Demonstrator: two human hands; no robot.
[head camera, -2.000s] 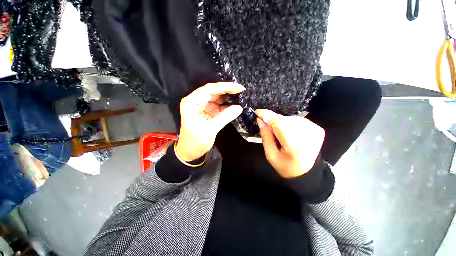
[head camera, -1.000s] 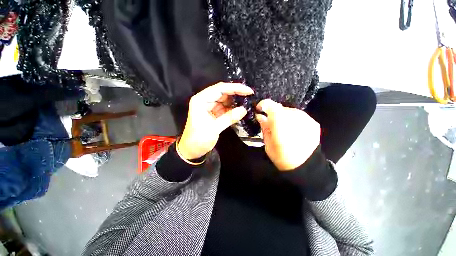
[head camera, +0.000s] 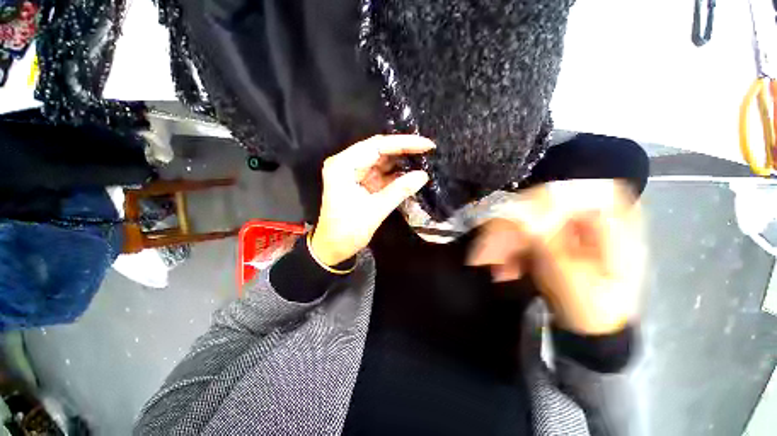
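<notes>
The dark nubby jacket hangs from the white table down over my lap. Its smooth black lining lies to the left. A black-and-white flecked braid trim runs along the edge between them. My left hand pinches the lower part of this edge between thumb and fingers. My right hand is off to the right of the edge, strongly blurred, with its fingers bent. Whether it holds a needle cannot be seen, and no thread shows.
Orange-handled scissors and a dark narrow tool lie on the white table at the right. Flecked strips hang at the far left. A red basket and wooden stool stand lower left, beside a person's blue clothing.
My right hand has moved away from the jacket edge to the right and blurred. My left hand still pinches the edge. The person at the left has shifted.
</notes>
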